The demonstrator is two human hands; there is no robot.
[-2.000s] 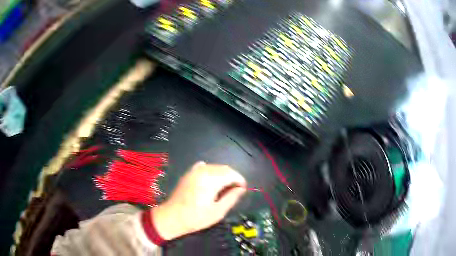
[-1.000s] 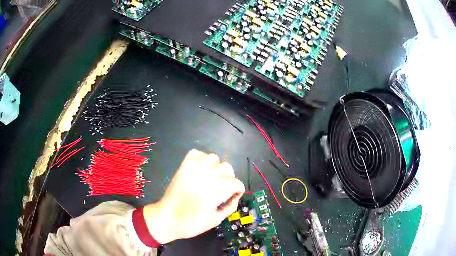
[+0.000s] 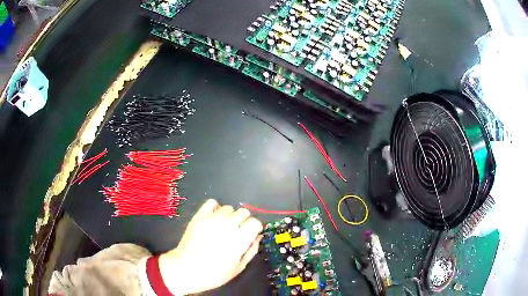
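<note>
My left hand, bare with a dark red cuff, is palm down at the left edge of a green circuit board with yellow blocks. Its fingers are curled and the fingertips are beside the board's upper left edge; what they grip is hidden. A red wire runs from just above my fingers to the board's top edge. My right hand is not in view.
Red wires and black wires lie in piles at left. Stacked board panels are at the back. A fan, yellow ring, dark tool and dish with solder bits are at right.
My left hand has moved slightly left and down from the board's top corner. The red wire by the board's top edge now shows at length. A white box has come into view at left.
</note>
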